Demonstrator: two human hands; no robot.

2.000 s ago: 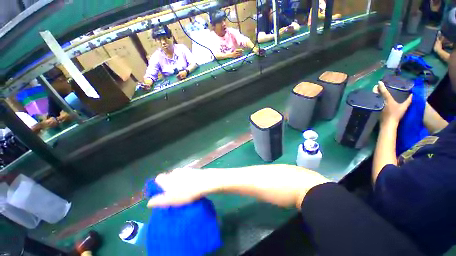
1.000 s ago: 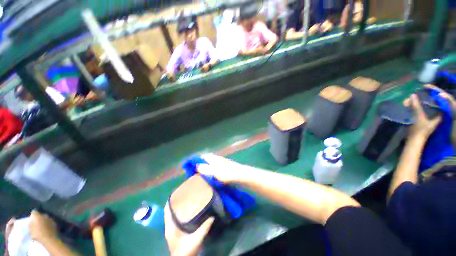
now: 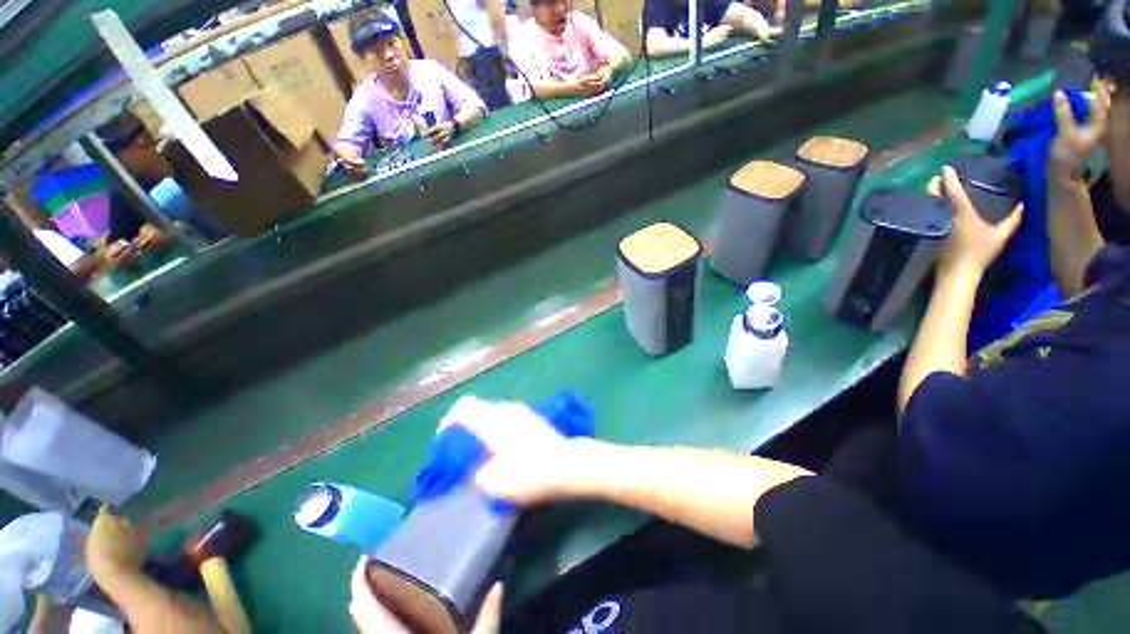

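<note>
A grey fabric speaker unit (image 3: 449, 551) lies tilted low in front of me, its wood-look end facing down toward me. My left hand (image 3: 415, 609) grips the wood end, partly cut off by the bottom edge. My right hand (image 3: 514, 448) holds a bunched blue cloth (image 3: 564, 415) against the far end of the unit. The cloth and hand hide that end. A light-blue bottle (image 3: 359, 515) with a silvery top is just left of the unit.
Three upright wood-topped units (image 3: 661, 297) stand ahead right, near a white bottle (image 3: 756, 349). A dark-topped unit (image 3: 882, 266) is beside the right neighbour, who holds another. A mallet (image 3: 221, 545), a neighbour's hands and translucent sleeves (image 3: 81, 446) are at left.
The unit has tipped so its grey side shows and its wood end points toward me. My right hand has moved the cloth from its side to its far end. The view has shifted.
</note>
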